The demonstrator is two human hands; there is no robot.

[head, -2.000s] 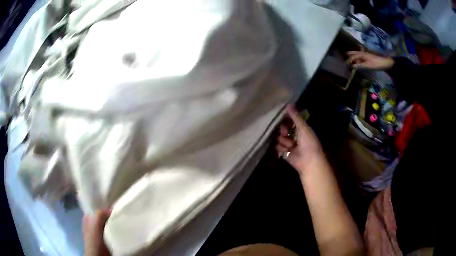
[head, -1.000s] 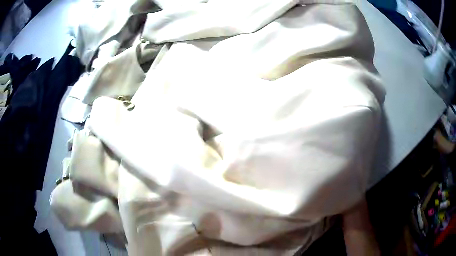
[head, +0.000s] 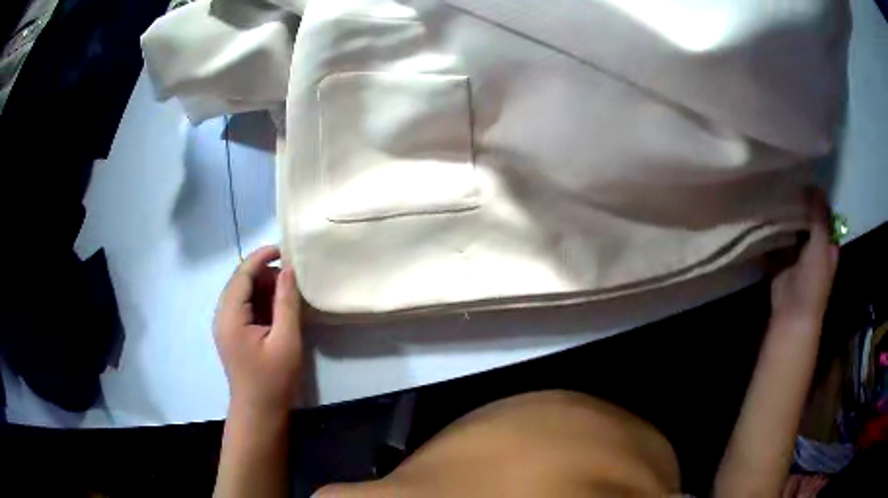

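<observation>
A cream garment lies spread on the white tabletop, its long stitched hem nearest me. A squarish patch pocket shows near the garment's left corner. A short loose thread hangs at the hem. My left hand is at the garment's left front edge, thumb against the cloth and fingers curled. My right hand grips the hem layers at the right, with its fingertips partly hidden. A small green piece, likely the thread snips, shows beside the right hand.
The white tabletop curves along the front, with a thin dark line at the left. Dark cloth lies on the left side. A bunched cream part, perhaps a sleeve, is at the upper left. Striped cloth and other items are below right.
The bunched garment is now laid flatter, with its pocket and hem in view. My left hand has come into view at the left edge; my right hand shows more fully at the right.
</observation>
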